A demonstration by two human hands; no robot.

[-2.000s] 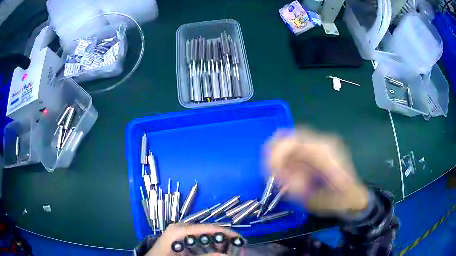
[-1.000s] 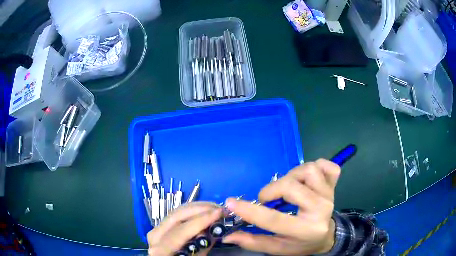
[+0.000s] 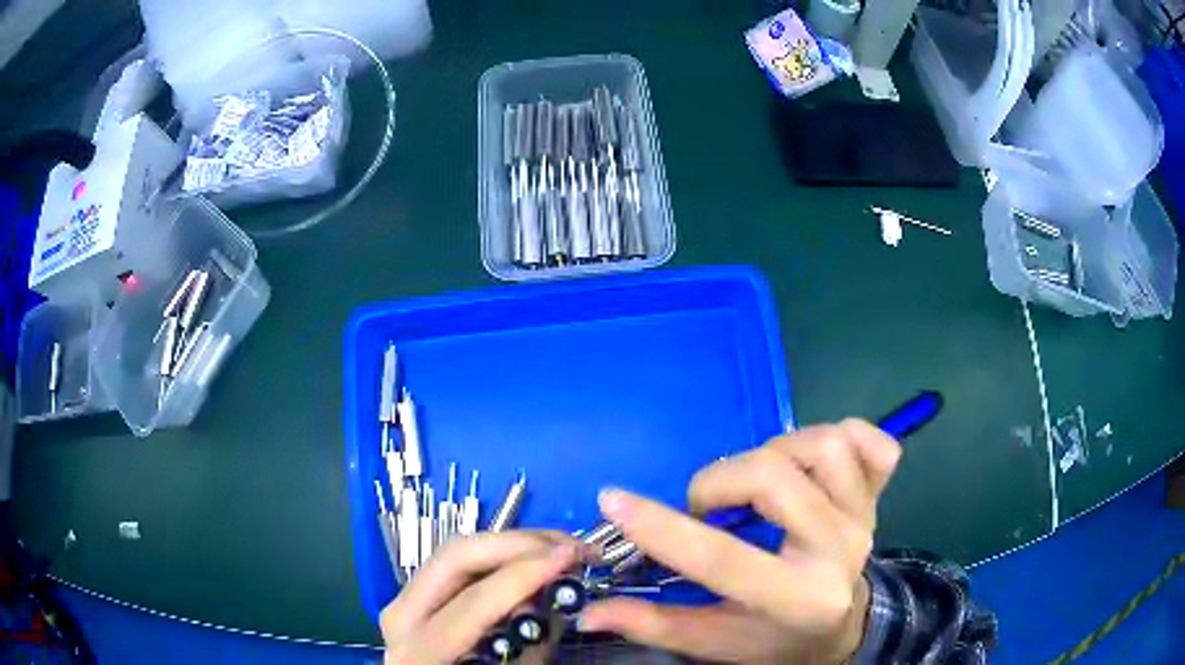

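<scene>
My left hand [image 3: 474, 591], cut off by the bottom edge, holds several silver metal cylinder parts [image 3: 529, 627] with their dark-ringed, pale-centred ends up. My right hand [image 3: 780, 546] is just right of it, fingertips beside the held parts, with a blue marker pen [image 3: 910, 414] held in it, sticking out to the upper right. Whether the right fingers touch a part is unclear. Both hands are over the near edge of the blue tray [image 3: 572, 307]. Loose silver parts [image 3: 411, 520] lie along the tray's left and near sides, partly hidden by the hands.
A clear packing box [image 3: 491, 169] with rows of parts stands beyond the tray. Clear bins [image 3: 195, 377] with a few parts, a white carton [image 3: 78, 234] and a bin of white packets [image 3: 260, 143] are left. A black flat case [image 3: 871, 143] and clear bins [image 3: 1027, 292] are right.
The right hand came in from the tray's right side to the left hand, and the blue pen now shows. Since one second ago, both hands have barely moved; the view has shifted slightly.
</scene>
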